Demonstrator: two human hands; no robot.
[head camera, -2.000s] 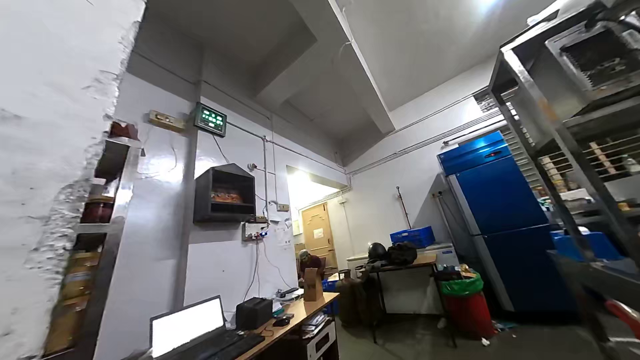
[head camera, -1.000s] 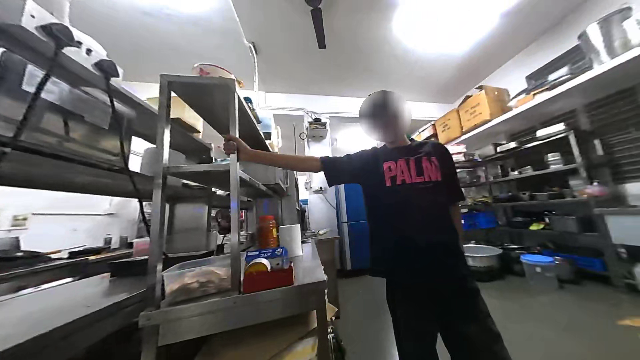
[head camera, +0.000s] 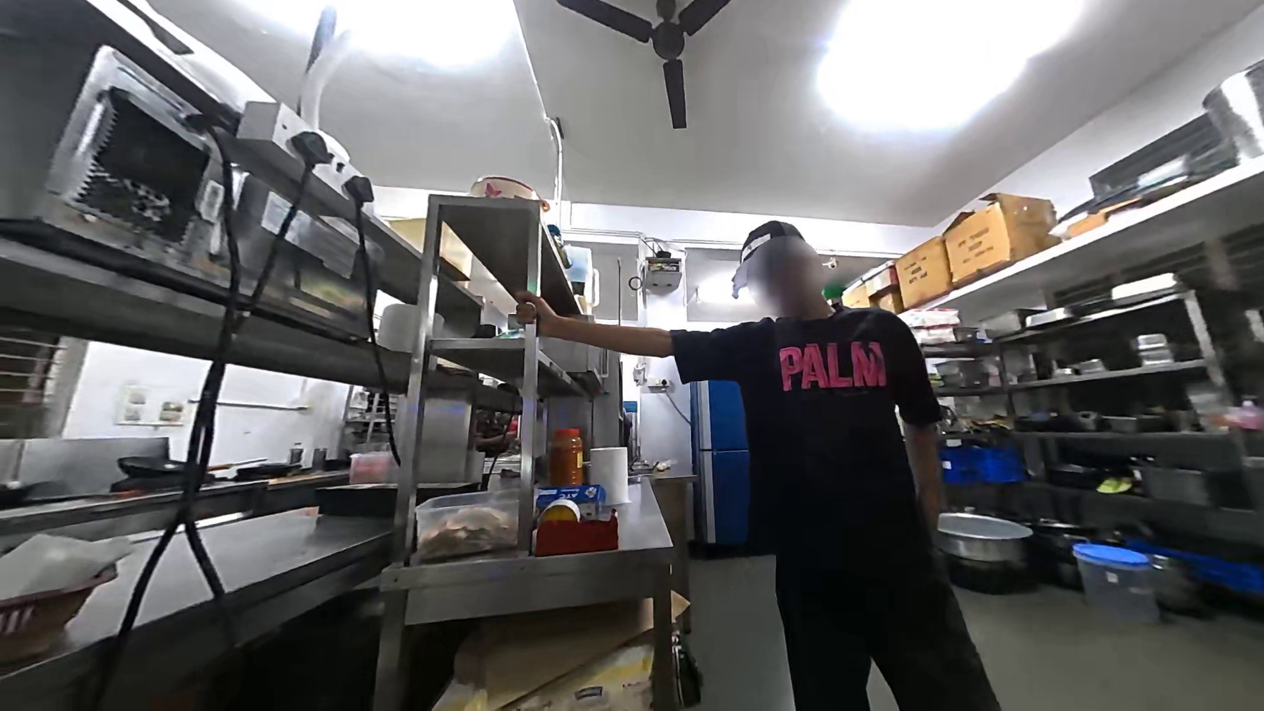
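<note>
Neither my left hand nor my right hand shows in the head view. Ahead stands a steel shelf rack (head camera: 531, 444) on a steel worktable (head camera: 533, 592). Low in the rack are a clear plastic container (head camera: 472, 525) with something pale inside, and a red box (head camera: 577, 534). Behind that box stand a jar with orange-red contents (head camera: 566, 457) and a white paper roll (head camera: 609, 475). A person in a dark T-shirt and cap (head camera: 839, 425) stands right of the rack, one hand (head camera: 534, 308) on its upright post.
At the left, black cables (head camera: 212, 395) hang from a socket box (head camera: 286, 138) over a steel counter (head camera: 247, 563). A basket (head camera: 44, 612) sits at its near end. On the right are storage shelves (head camera: 1106, 373), a large metal pot (head camera: 983, 538) and a lidded plastic bucket (head camera: 1116, 578). A blue refrigerator (head camera: 721, 454) stands behind.
The view has swung from a room with a laptop and desk to the kitchen shelving. Over the last second, the person has kept a hand on the rack post.
</note>
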